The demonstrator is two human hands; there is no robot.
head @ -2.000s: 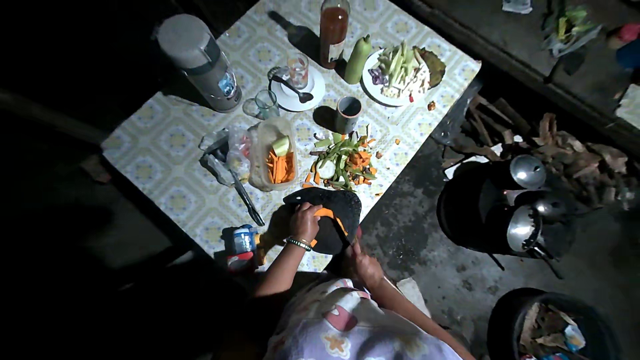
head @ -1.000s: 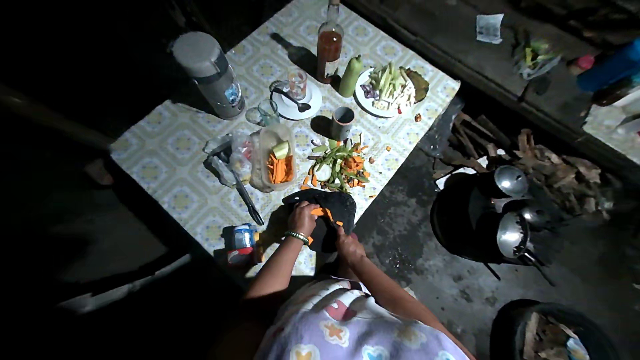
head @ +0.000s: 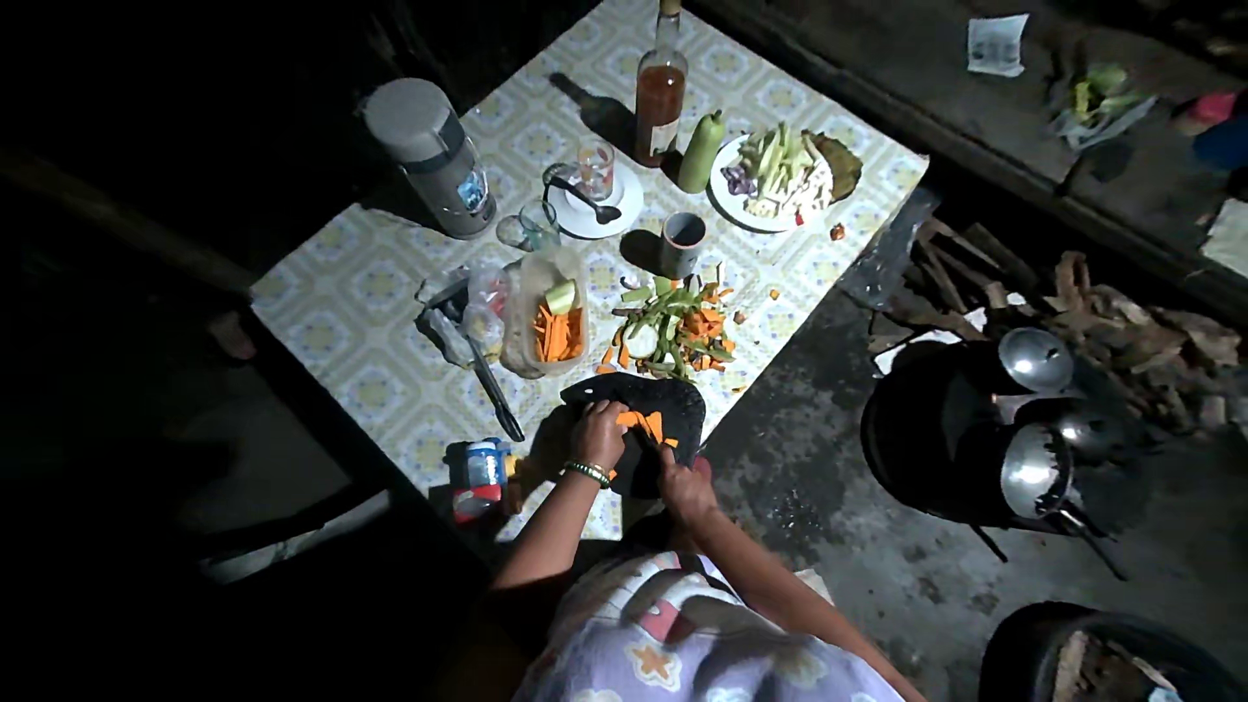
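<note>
A black cutting board (head: 639, 390) lies at the near edge of the table. On its left part my left hand (head: 598, 437), with a beaded bracelet at the wrist, presses on pieces of orange vegetable (head: 645, 425). My right hand (head: 687, 487) is closed at the board's right edge, its fingers around what seems a knife handle; the blade is hard to make out. Beyond the board lies a heap of green and orange peelings (head: 673, 327). A plastic container (head: 558, 312) with orange strips and a pale green piece stands to its left.
Around the table stand a grey thermos (head: 429, 156), a glass bottle (head: 661, 102), a green gourd (head: 701, 154), a white plate of cut vegetables (head: 770, 185), a cup (head: 682, 244) and a saucer with glass and spoon (head: 604, 210). Pots (head: 1035, 468) and firewood (head: 1121, 312) are at the right.
The orange pieces on the board lie differently under my left hand, and more separate pieces show near my right hand. Both hands stay at the board.
</note>
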